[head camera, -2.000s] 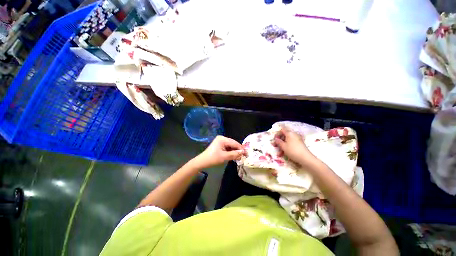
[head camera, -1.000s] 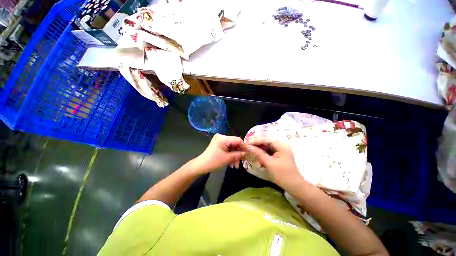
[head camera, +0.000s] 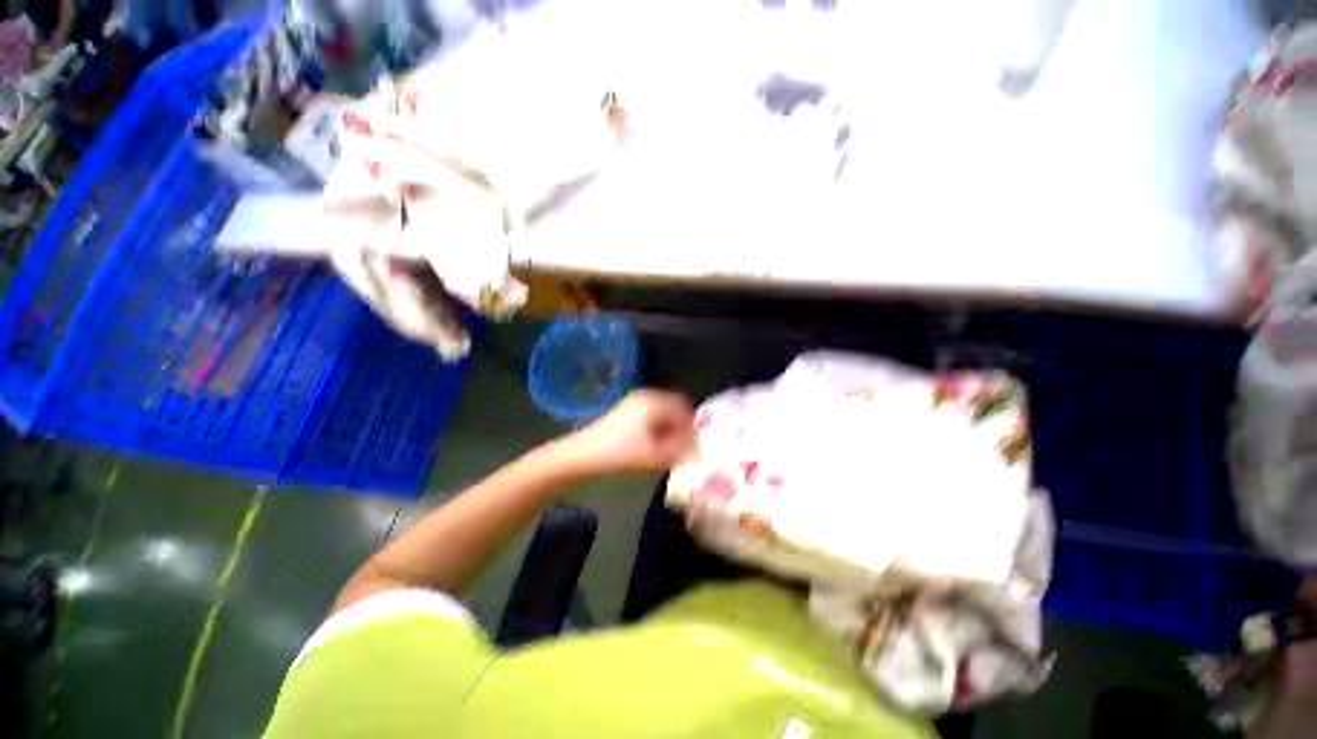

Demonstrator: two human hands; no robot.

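Observation:
The cream floral garment (head camera: 867, 462) with red flowers lies bunched on my lap, its lower folds hanging towards my right side. My left hand (head camera: 646, 430) is closed at the garment's left edge and pinches the cloth there. My right hand is off the garment. A blurred skin-toned shape (head camera: 1288, 693) at the lower right edge looks like part of my right hand or arm, cut off by the picture. A faint pale line runs rightwards from the garment, perhaps thread. No needle can be made out; the frame is blurred.
The white table (head camera: 924, 217) lies ahead, with a dark button cluster (head camera: 790, 95). A floral garment (head camera: 419, 217) hangs over its left corner. A blue crate (head camera: 217, 332) stands left, a blue bin (head camera: 582, 367) below the edge. More floral cloth (head camera: 1278, 173) lies at right.
My right hand has left the garment edge and moved far to the right, out to the picture's edge. My left hand stays at the cloth's left edge. The view has tilted and blurred.

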